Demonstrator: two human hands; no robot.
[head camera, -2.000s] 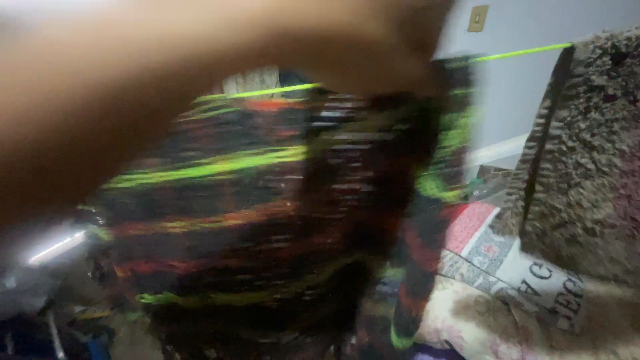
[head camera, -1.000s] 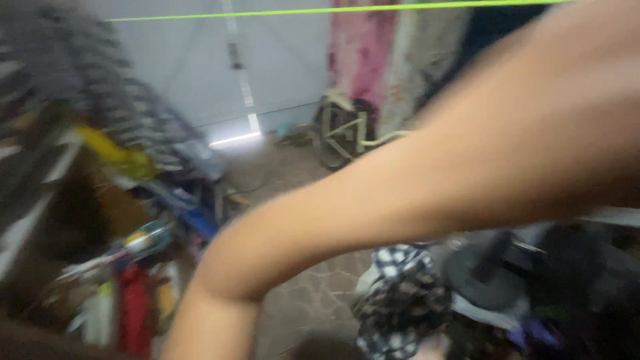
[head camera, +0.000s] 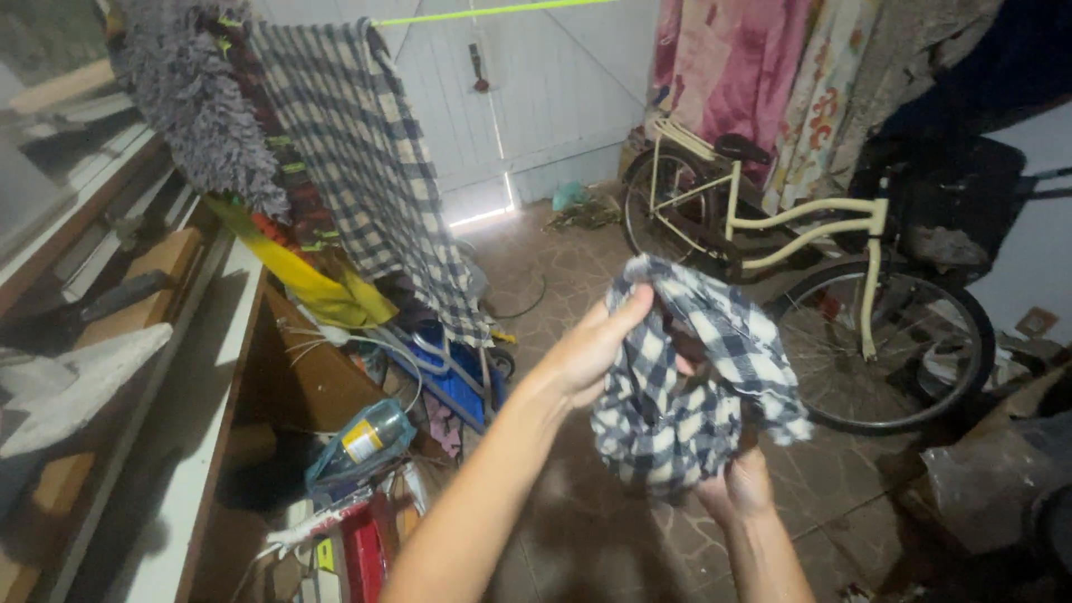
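A bunched black-and-white checkered cloth (head camera: 670, 444) is held out in front of me, above the tiled floor. My left hand (head camera: 599, 347) grips its upper left part, with the thumb over the fabric. Under the lower right part is my right hand (head camera: 737, 486), holding it from below; its fingers are largely hidden by the cloth. A similar checkered cloth (head camera: 352, 151) hangs over a bright green line (head camera: 502, 12) at the upper left, beside a grey shaggy textile (head camera: 201, 100).
A cream bicycle (head camera: 804, 218) stands at the right before pink and patterned hangings (head camera: 729, 67). White doors (head camera: 569, 92) are at the back. Shelving (head camera: 209, 402) with boards, a bagged bottle (head camera: 360, 444) and a blue folded item (head camera: 444, 373) lies left. A plastic bag (head camera: 988, 477) rests lower right.
The view has swung from the hanging dark, green-striped textile and wall toward the doors and bicycle. An arm that crossed the view is lowered, and both hands now hold the checkered cloth.
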